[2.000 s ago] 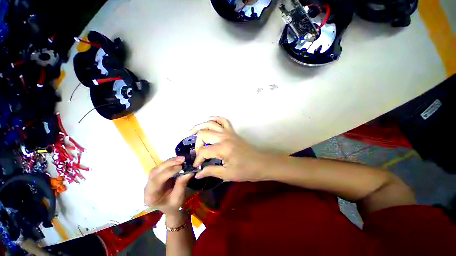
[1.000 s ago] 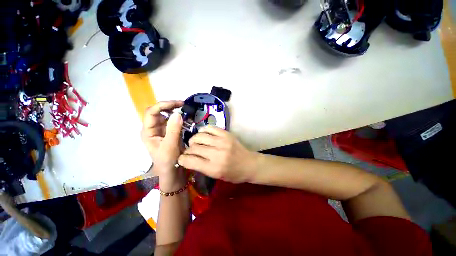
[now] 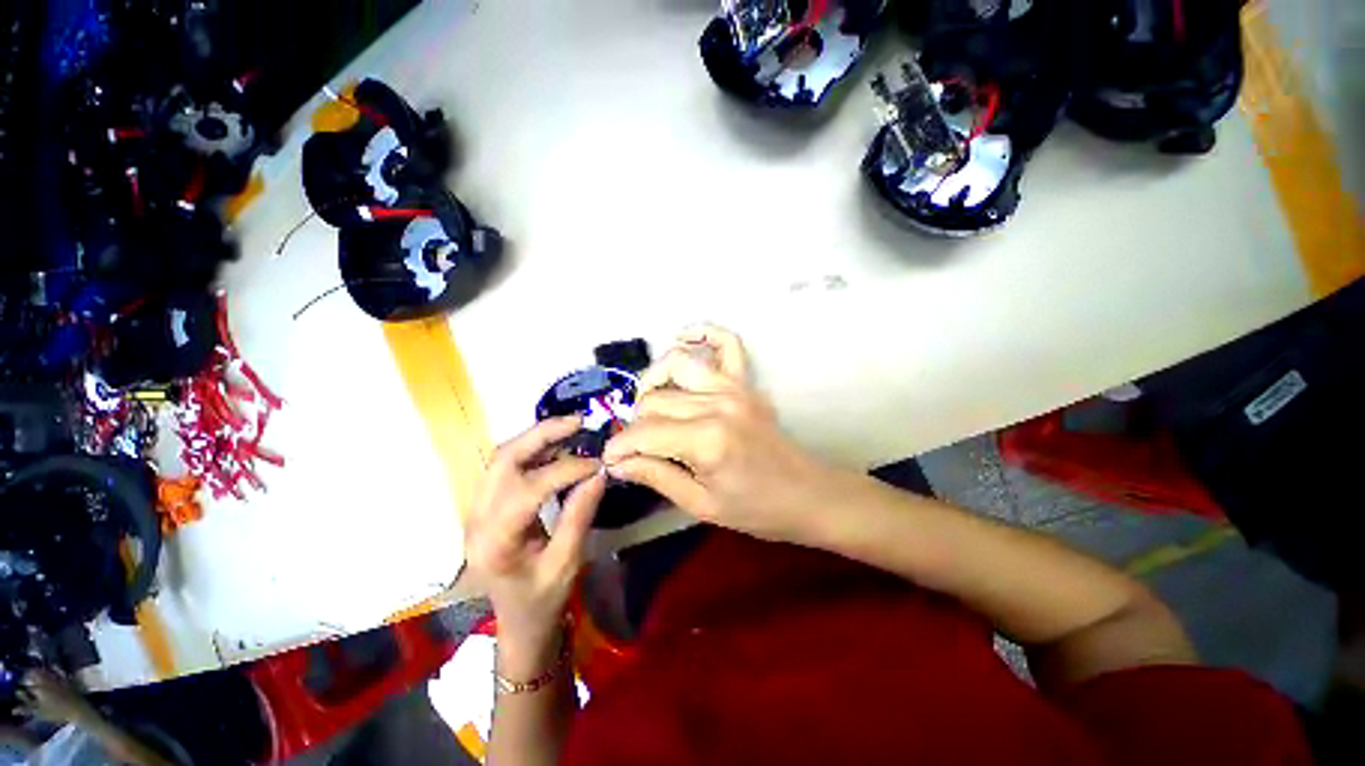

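A black housing [image 3: 585, 392] with a silver inner plate and a red wire stands on the white tabletop near its front edge. My left hand [image 3: 532, 509] is at its left front side, thumb and index fingertips pinched together over it. My right hand [image 3: 719, 442] is on its right side, its fingertips meeting the left ones above the housing. What the fingertips pinch is too small and covered to name; it may be a wire or plug. The lower part of the housing is hidden by both hands.
Two black housings [image 3: 401, 262] stand at the upper left. Housings with boards standing up [image 3: 940, 183] are grouped at the upper right. Red wire pieces [image 3: 225, 419], orange parts [image 3: 180, 501] and a black ring [image 3: 142, 524] lie left. Red stools [image 3: 1108, 457] stand below the table edge.
The view has shifted. The board-like part seen in my left hand a second ago is no longer clearly visible. My right hand has risen along the housing, and both hands' fingertips now meet over it.
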